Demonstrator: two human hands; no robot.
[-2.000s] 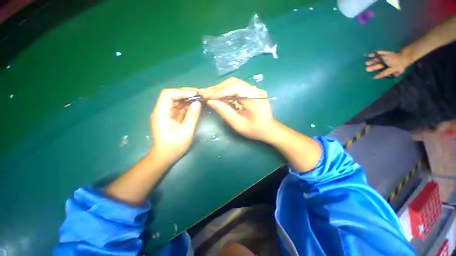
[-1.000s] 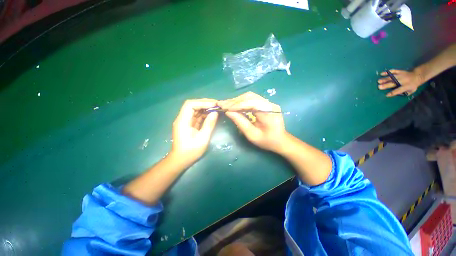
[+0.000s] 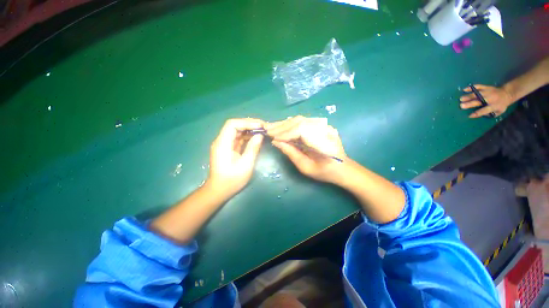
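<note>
My left hand (image 3: 232,157) pinches a small dark device (image 3: 256,132) between thumb and fingers, above the green bench; the fingers hide most of it. My right hand (image 3: 316,147) holds a thin dark tool (image 3: 322,154) that slants across the palm, its rear end sticking out toward the wrist. The fingertips of both hands meet at the device, and the tool's front tip is hidden there. A crumpled clear bag (image 3: 313,73) lies on the bench beyond my hands.
White scraps (image 3: 330,109) are scattered on the green bench (image 3: 150,156). A white tool cup (image 3: 448,25) with a purple item (image 3: 462,45) stands at the far right. Another person's hand (image 3: 486,100) rests at the right edge, holding a dark object. A red tray (image 3: 525,277) is at lower right.
The view has shifted, so the bench and hands sit further right and lower than at first. The tool has turned from nearly level to slanting down toward my right wrist.
</note>
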